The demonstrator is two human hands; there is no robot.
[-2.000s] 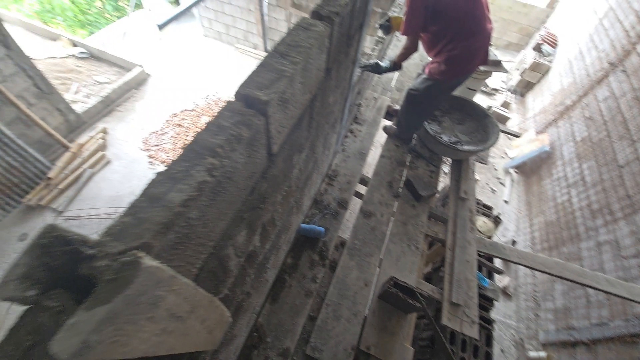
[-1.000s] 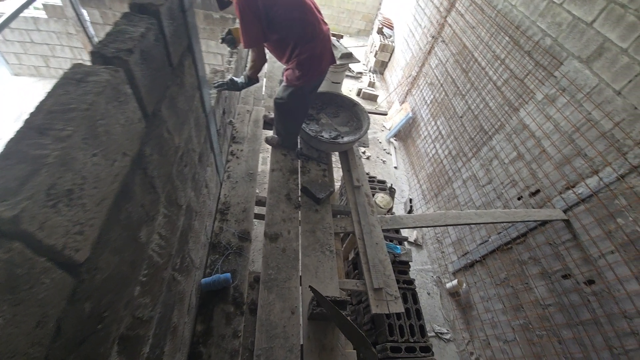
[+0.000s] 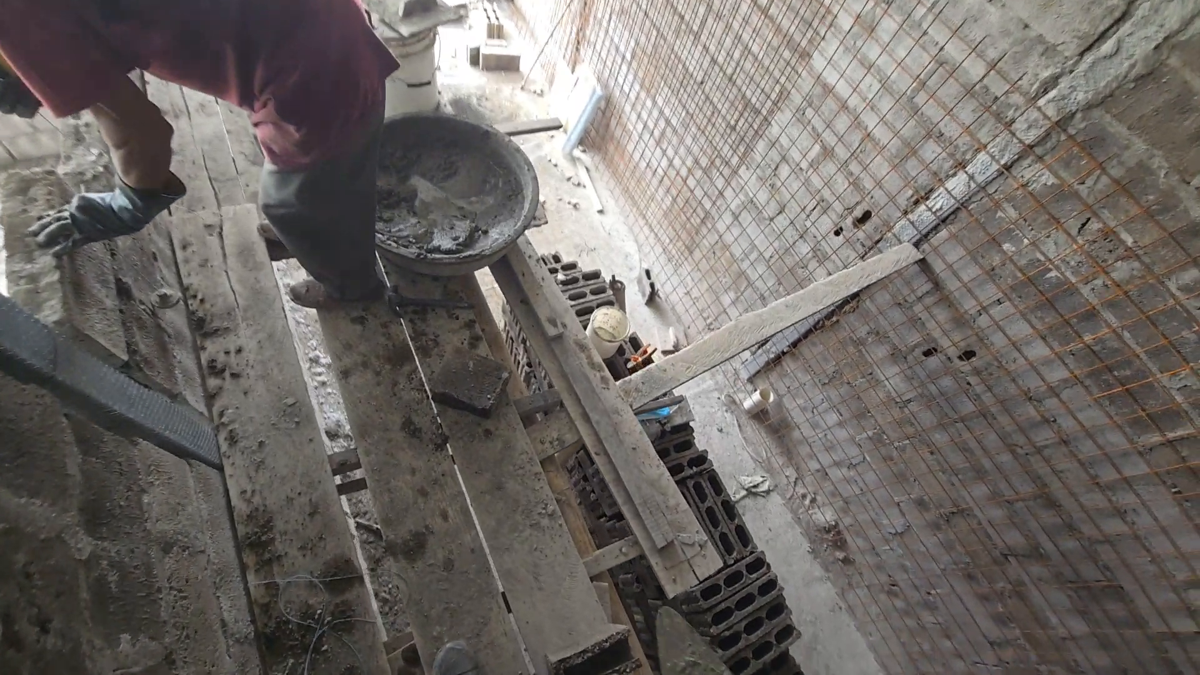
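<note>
Neither my left hand nor my right hand is in view. A pointed trowel blade (image 3: pixel 686 645) shows at the bottom edge; what holds it is hidden. A rounded grey tip, perhaps of a shoe (image 3: pixel 455 659), rests on the planks left of it. A round black tub (image 3: pixel 455 192) of wet mortar (image 3: pixel 450 211) stands on the scaffold planks (image 3: pixel 375 422). Nearer lies a piece of concrete block (image 3: pixel 471 382). At the upper left, a co-worker in a red shirt (image 3: pixel 281 75) bends over, with a gloved hand (image 3: pixel 103 217) on or close to the block wall (image 3: pixel 84 525).
Gaps run between the scaffold planks. Below stand stacked hollow blocks (image 3: pixel 741 600) and a white bucket (image 3: pixel 608 328). A slanting board (image 3: pixel 778 319) reaches the wall with a rebar grid (image 3: pixel 937 375). A grey metal bar (image 3: pixel 112 394) juts in from the left; loose wire (image 3: pixel 319 609) lies on a plank.
The view has swung right and down, toward the planks and the rebar wall. The co-worker bends lower, with the gloved arm reaching down. The blue object on the planks is out of view.
</note>
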